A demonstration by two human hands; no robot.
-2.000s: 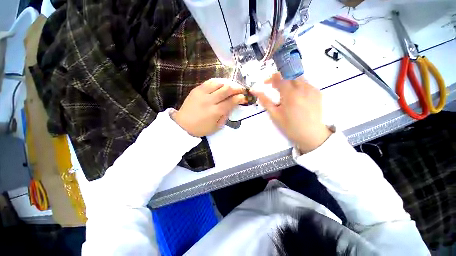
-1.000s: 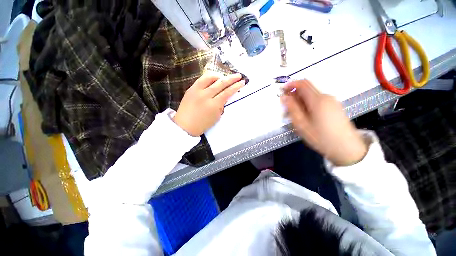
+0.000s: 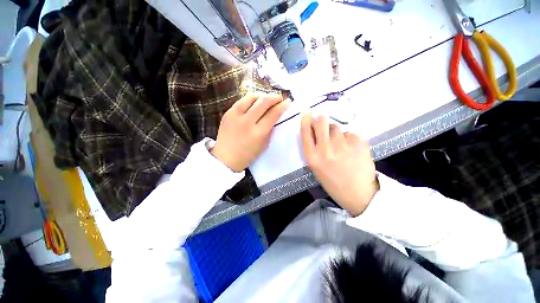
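Observation:
The dark plaid garment piece (image 3: 142,89) lies heaped left of the needle area. Its narrow end reaches the presser foot area (image 3: 254,56) of the white sewing machine. My left hand (image 3: 248,131) pinches or presses the fabric's small dark end just in front of the foot. My right hand (image 3: 337,157) rests palm down on the bed to its right, fingers slightly apart, nothing visible in it; its thumb is hidden. A small purplish piece (image 3: 334,95) lies beyond it, with a thin curved thread beside it.
A grey-blue knob (image 3: 290,50) is right of the foot, near a slotted metal bracket (image 3: 334,59). A small black piece (image 3: 363,42) and red-and-yellow-handled shears (image 3: 472,71) lie farther right. A blue crate (image 3: 225,257) is below the ruler-marked edge (image 3: 414,133). Cardboard (image 3: 56,171) lies at left.
My right hand left the needle area, moved out to the right, then came back left toward my left hand. The tweezers seen earlier beside the shears no longer show. My left hand stays on the fabric.

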